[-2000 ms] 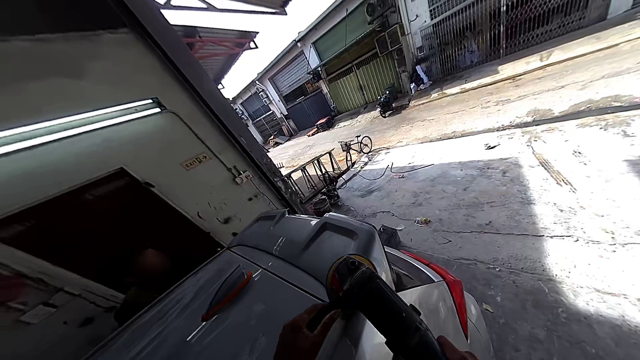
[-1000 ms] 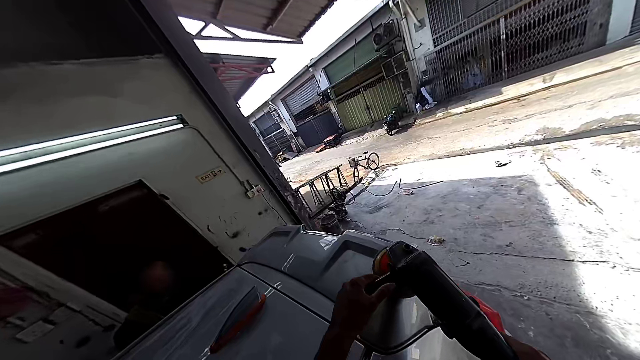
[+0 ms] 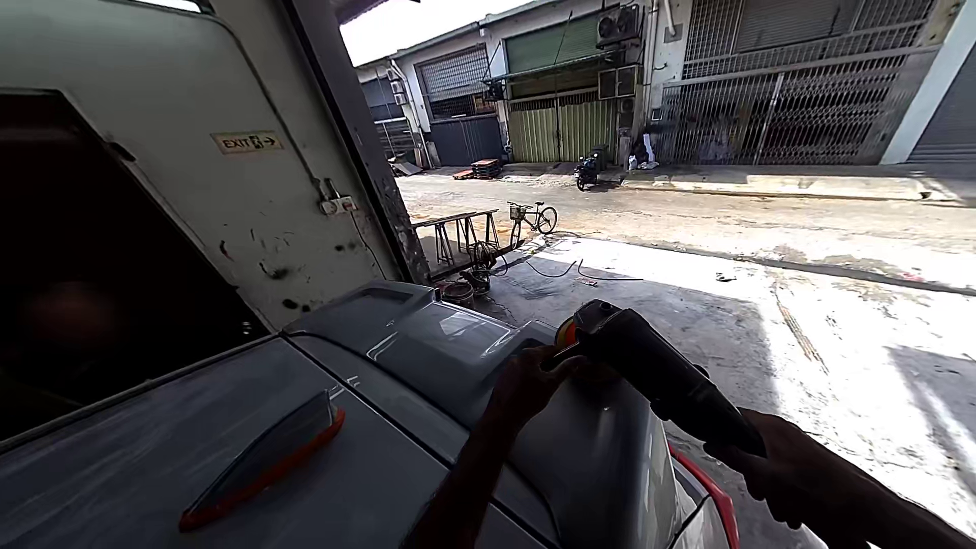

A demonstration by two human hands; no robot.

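A black power polisher [image 3: 656, 366] lies across the rear corner of a grey car's roof spoiler [image 3: 457, 343]. My left hand [image 3: 530, 381] grips its front end by a side handle, close to an orange and yellow part at the head. Around the rear of the polisher's body is my right hand [image 3: 770, 465]. The pad is mostly hidden beneath the head, at the spoiler's surface. On the car roof [image 3: 122, 457], left of my left arm, sits a fin-shaped piece with an orange lower edge [image 3: 267, 465]. The red tail light [image 3: 709, 488] shows below the polisher.
A wall with an exit sign [image 3: 248, 142] and a dark doorway [image 3: 99, 252] stands at the left. Beyond the car are metal trestles [image 3: 465, 232], a bucket [image 3: 457, 293], cables on the concrete floor [image 3: 610, 277] and a bicycle [image 3: 534, 217].
The view has levelled. My left hand and the polisher's head have gone from the spoiler's middle part to its right rear corner, and more of my right arm shows.
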